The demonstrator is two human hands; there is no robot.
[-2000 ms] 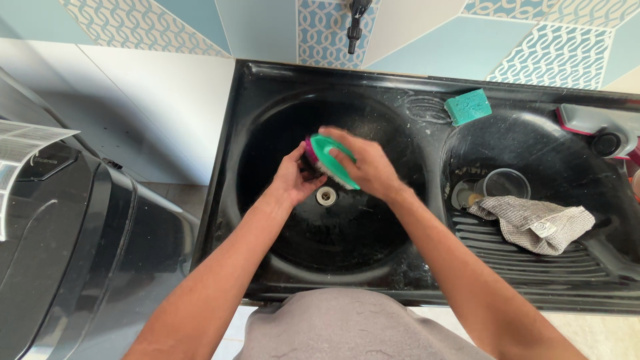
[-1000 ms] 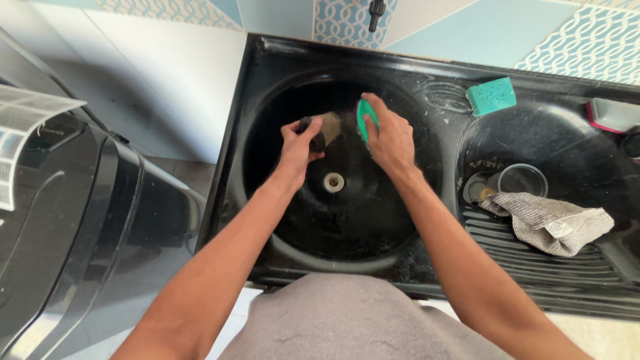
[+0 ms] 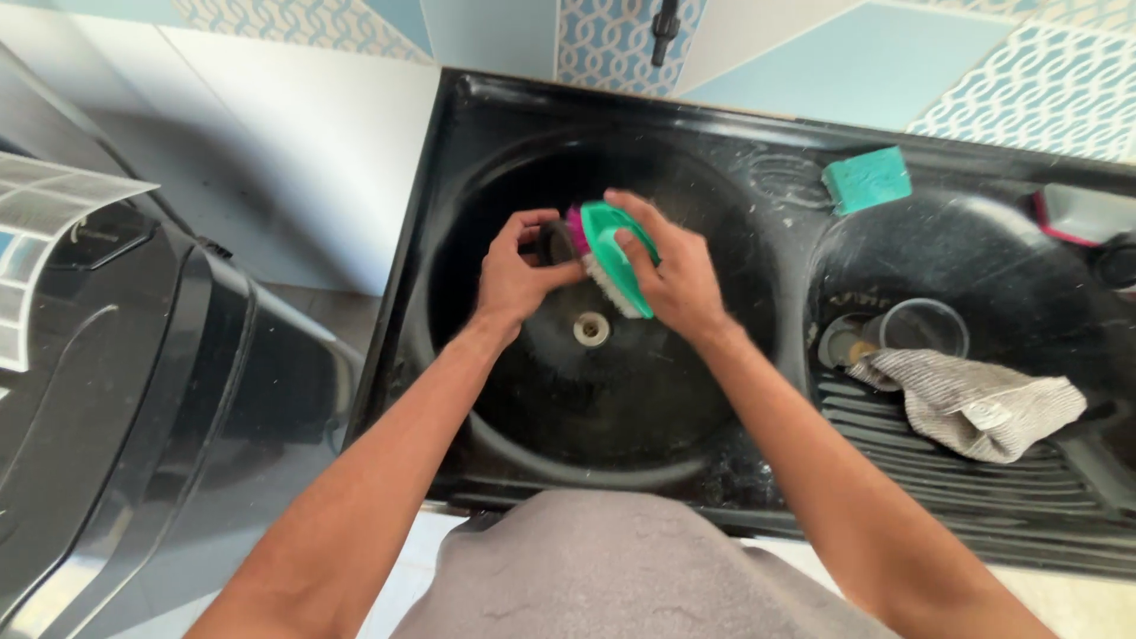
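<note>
Over the round basin of a black sink (image 3: 621,426), my left hand (image 3: 524,266) grips a small dark round object (image 3: 556,242), whose kind I cannot tell. A scrub brush (image 3: 612,253) with a green handle and white and magenta bristles is held in my right hand (image 3: 666,262). Its bristles face left and meet the dark object near its upper right edge. Below both hands lies the metal drain (image 3: 591,329). My fingers partly hide the dark object.
A teal sponge (image 3: 868,180) sits on the ledge at right. The ribbed side holds a striped cloth (image 3: 985,404), a clear round container (image 3: 925,328) and a red-edged container (image 3: 1078,213). A black tap (image 3: 665,34) hangs above; a black appliance (image 3: 160,426) stands left.
One second ago the brush was apart from the dark object; now they are together. The dark object shows its round face, where a brownish side showed before.
</note>
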